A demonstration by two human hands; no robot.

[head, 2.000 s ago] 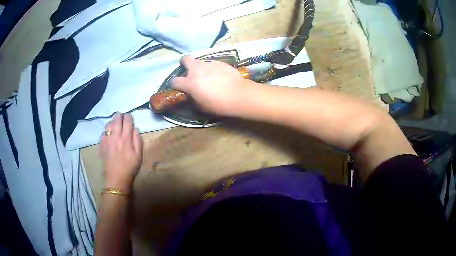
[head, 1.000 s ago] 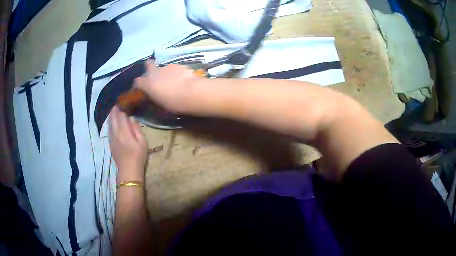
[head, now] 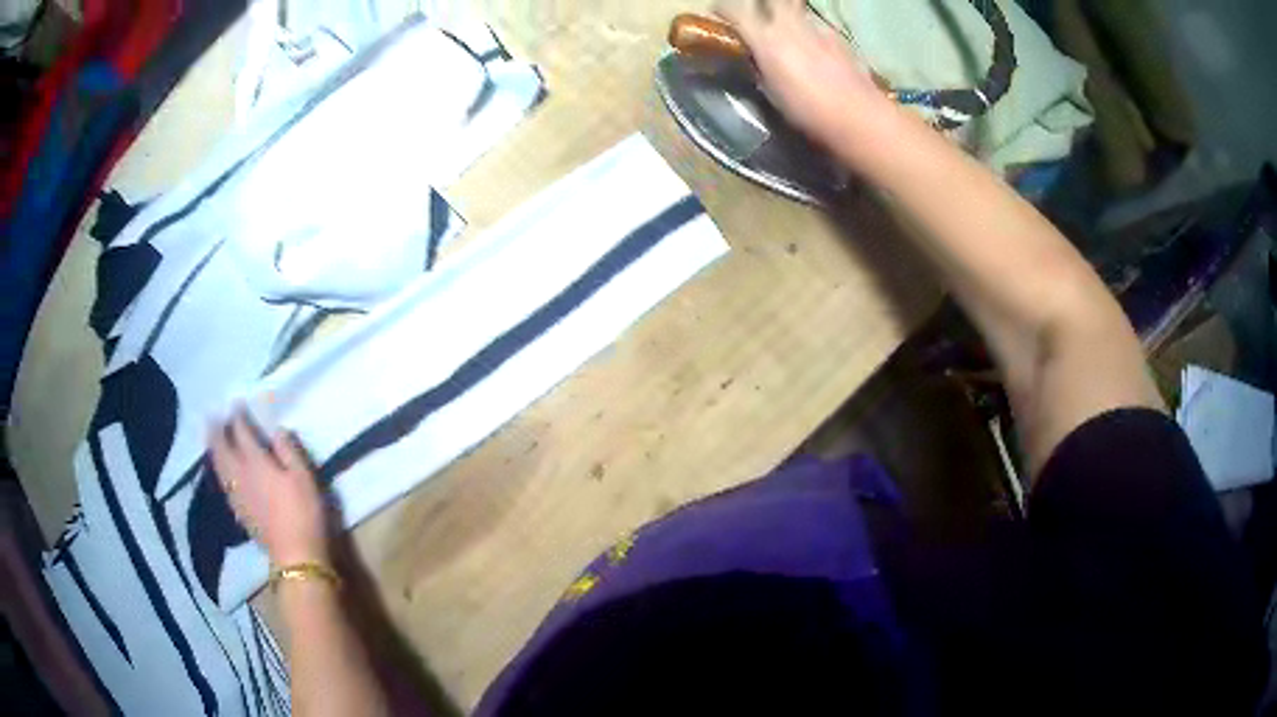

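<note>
A pale garment panel (head: 490, 301) with a dark lengthwise stripe lies slantwise on the board in front of me. Its left end has a rounded dark piece (head: 210, 532). My left hand (head: 270, 483) lies on this left end, fingers apart and slightly blurred, holding nothing. My right hand (head: 801, 63) is at the upper right on the orange-brown handle (head: 705, 34) of the steam iron (head: 728, 119). The iron is off the panel, to the right of its far end, beside a pale green cloth. The hand hides part of the handle.
Overlapping pale panels with dark ends (head: 196, 301) and a bunched white cloth (head: 336, 231) lie at the upper left. Striped panels (head: 140, 574) hang at the lower left. The pale green cloth (head: 1029, 91) lies at the upper right, under the dark iron hose (head: 1001, 63). The board (head: 672, 378) has a curved edge.
The iron has moved from the panel's left end to the upper right, off the cloth, with my right hand on it. The panel now shows uncovered and slanting. My left hand remains at its left end.
</note>
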